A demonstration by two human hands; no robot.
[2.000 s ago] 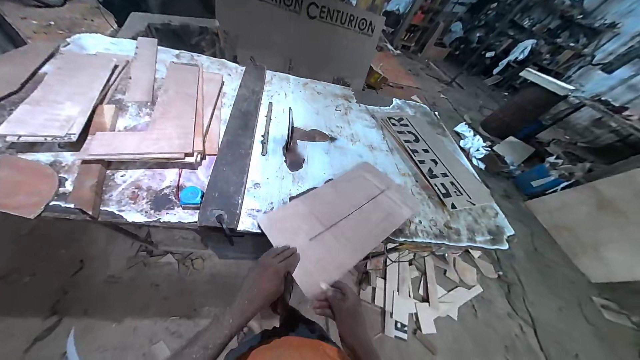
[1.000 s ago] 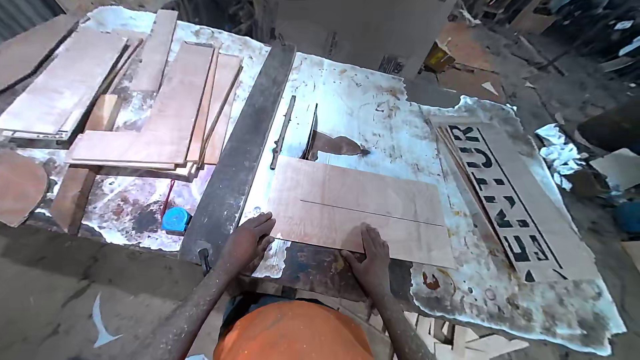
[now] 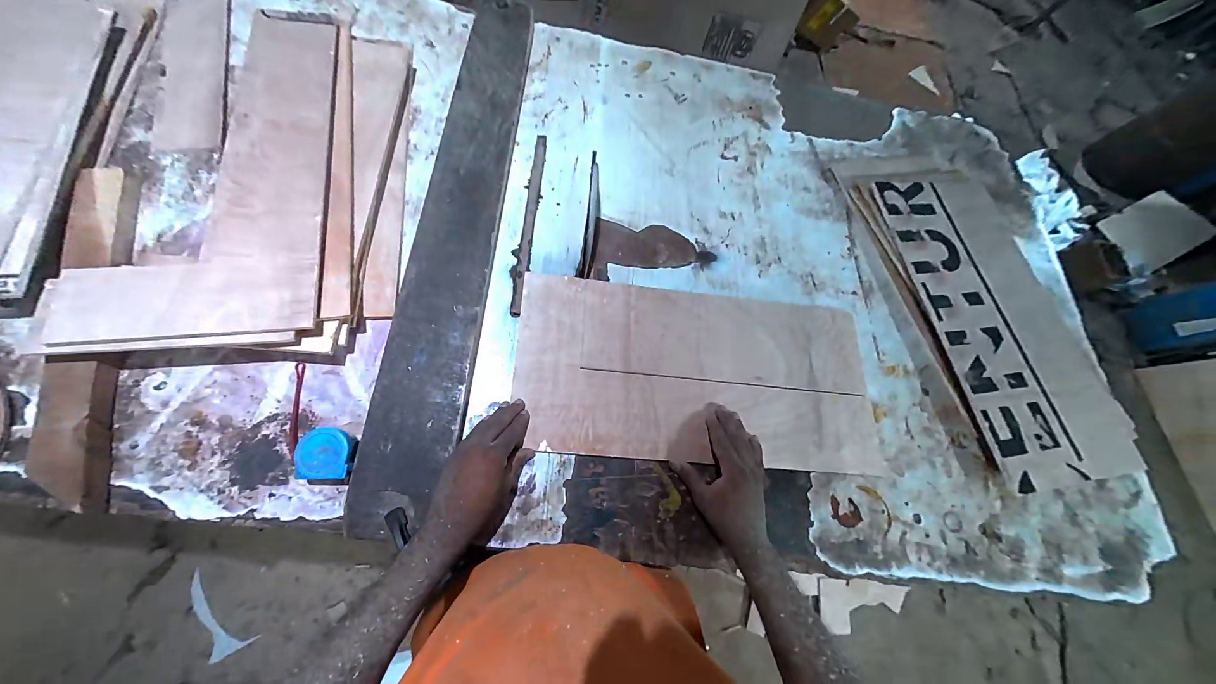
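Note:
A rectangular plywood panel (image 3: 684,332) lies flat on the worktable, with a thin dark line running lengthwise from near its middle left to its right edge. My left hand (image 3: 480,470) touches the panel's lower left corner, fingers together. On the lower edge, right of centre, rests my right hand (image 3: 727,465), its fingertips on the face and its thumb near the edge. Behind the panel stands a handsaw (image 3: 591,214) or similar thin blade with a brown handle-like piece (image 3: 651,245) beside it; a narrow dark rod (image 3: 528,223) lies left of that.
A long dark board (image 3: 437,285) crosses the worktable (image 3: 684,123) left of the panel. Further left are stacked plywood pieces (image 3: 275,161), a wooden block (image 3: 76,427) and a blue tape measure (image 3: 325,453). Lettered sheets (image 3: 1007,323) lie at the right. Offcuts (image 3: 855,598) are below the near edge.
Two seconds ago the panel was tilted over the table's near edge in both hands; now it lies flat on the table. My right hand has shifted slightly along its edge. The view has moved closer.

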